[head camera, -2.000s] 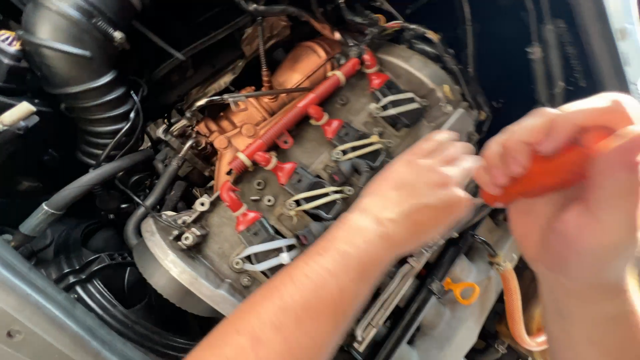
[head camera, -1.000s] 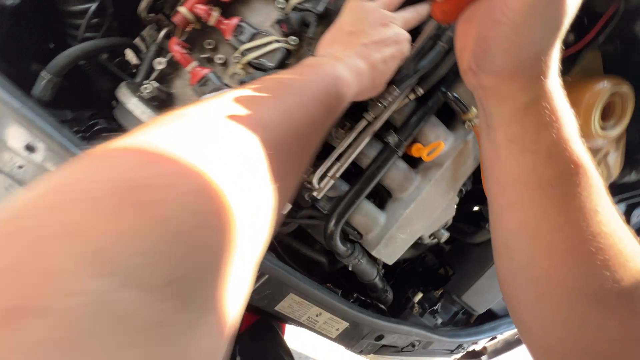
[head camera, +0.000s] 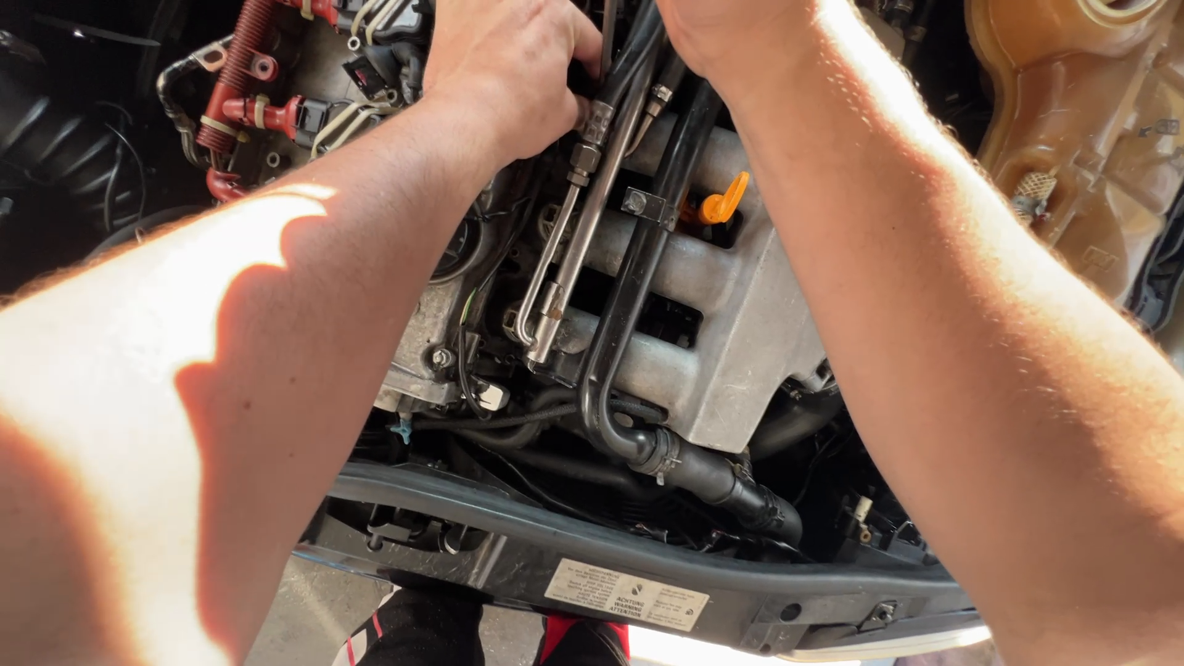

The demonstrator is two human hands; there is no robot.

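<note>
My left hand (head camera: 518,79) reaches over the car engine at the upper middle, beside the black hose and metal pipes (head camera: 601,194). A thin metal shaft (head camera: 608,37) passes close to its fingers; whether they grip it cannot be told. Of my right hand (head camera: 726,28) only the wrist end shows at the top edge, its fingers cut off by the frame. Between my forearms lie the cast metal intake manifold (head camera: 740,314), an orange dipstick handle (head camera: 724,199) and a bent black coolant pipe (head camera: 638,277).
Red hose fittings and ignition coils (head camera: 305,120) sit at the upper left. A yellowed plastic reservoir (head camera: 1082,111) stands at the upper right. The car's front crossmember (head camera: 518,527), bearing a printed label, runs across the bottom, with the person's legs (head camera: 425,629) below.
The view has shifted toward the front of the engine bay. The orange-red handle seen in my right hand in the earlier frames is out of sight now.
</note>
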